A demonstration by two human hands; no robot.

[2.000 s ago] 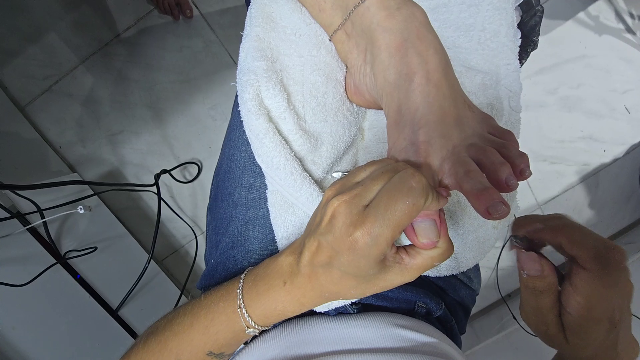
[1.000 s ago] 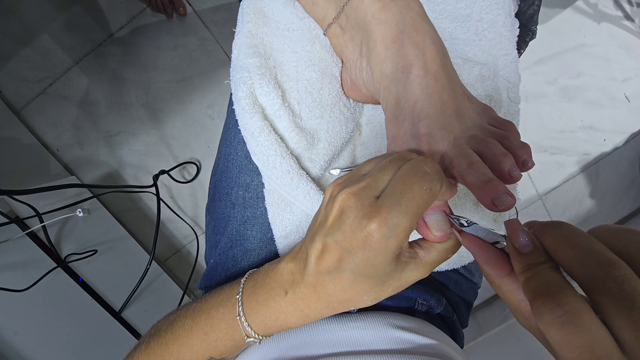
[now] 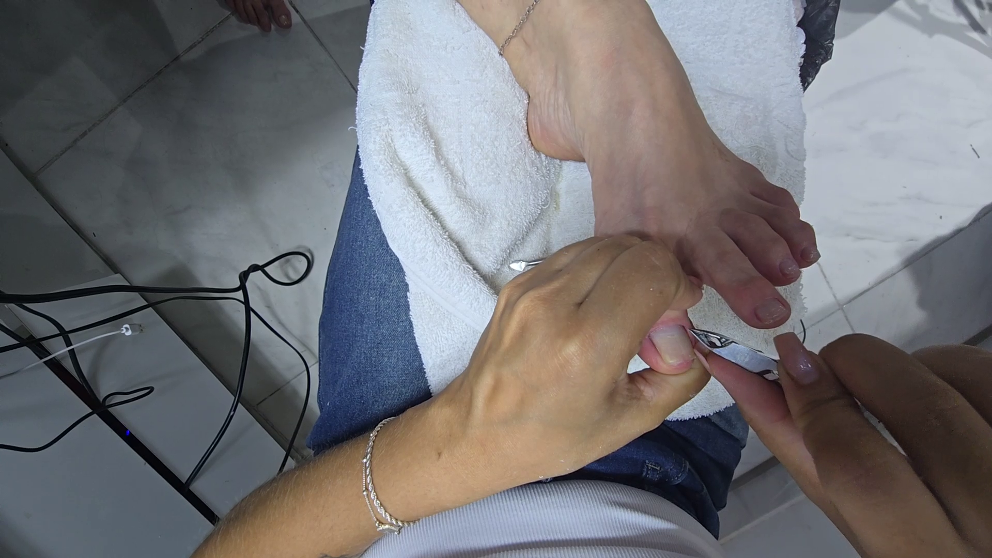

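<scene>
Another person's bare foot (image 3: 659,147), with a chain anklet, rests on a white terry towel (image 3: 457,155) over my jeans-clad lap. My left hand (image 3: 581,349) grips the big toe (image 3: 670,346) between thumb and fingers, with the nail facing up. From the right, my right hand (image 3: 860,418) holds metal cuticle nippers (image 3: 736,353), whose tip is at the edge of the big toenail. The handles are mostly hidden in my fingers. The tip of a metal tool (image 3: 527,265) shows on the towel beside my left hand; its remainder is hidden.
Black cables (image 3: 244,310) and a white cable with a plug (image 3: 132,329) lie across a light-coloured surface (image 3: 101,473) at the left. Part of another foot (image 3: 263,12) shows on the tiled floor at the top. A black plastic bag (image 3: 818,39) hangs beside the towel.
My right hand has moved left to the big toe, and the nippers now show at its nail. My left hand keeps its grip on the toe.
</scene>
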